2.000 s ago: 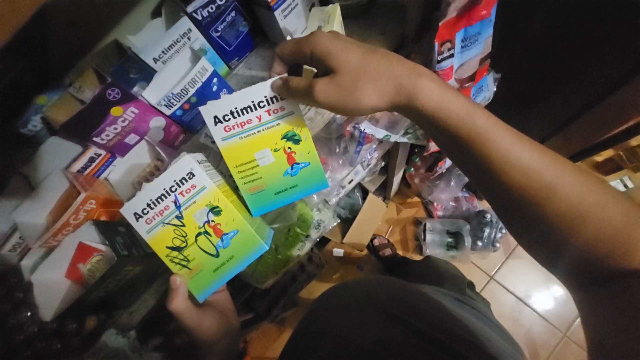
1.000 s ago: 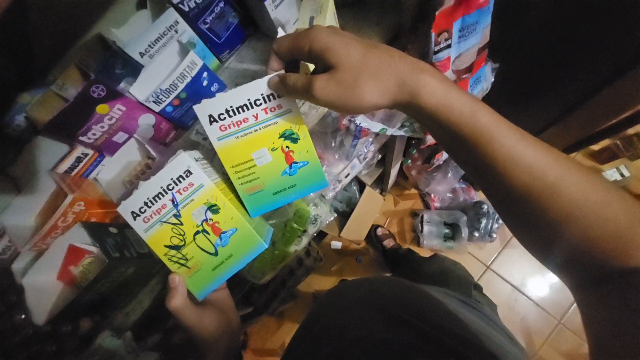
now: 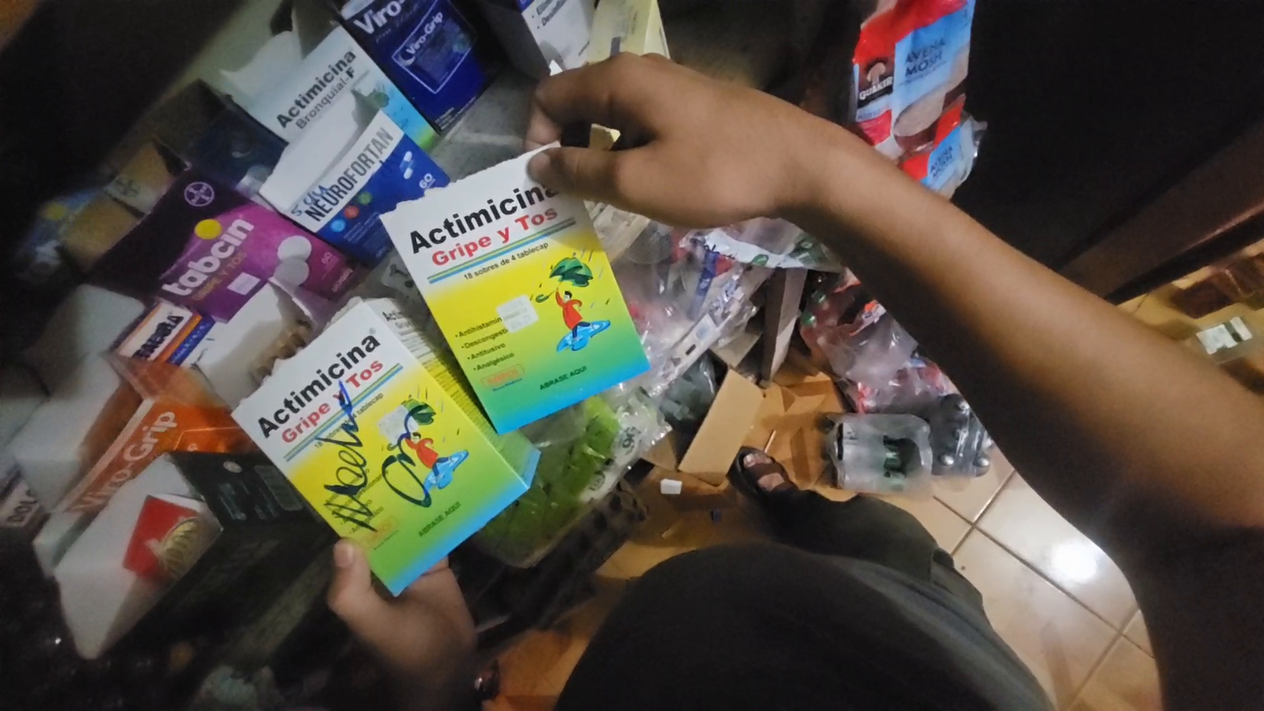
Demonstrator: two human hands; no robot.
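Observation:
My left hand (image 3: 410,602) holds a yellow, green and white Actimicina medicine box (image 3: 395,454) from below, thumb on its lower edge; dark pen writing crosses its front. Between the thumb and fingers of my right hand (image 3: 632,138) is the torn top edge of a similar Actimicina carton panel (image 3: 523,296), with a small white sticker. The panel is to the right of the box and slightly higher, tilted. Whether the two touch is unclear.
Medicine boxes stand at the left, among them a purple Tabcin box (image 3: 247,257) and a blue Neurofortan box (image 3: 360,188). Quaker packets (image 3: 913,79) hang upper right. Plastic-wrapped bottles (image 3: 879,449) and cardboard (image 3: 721,425) lie on the tiled floor.

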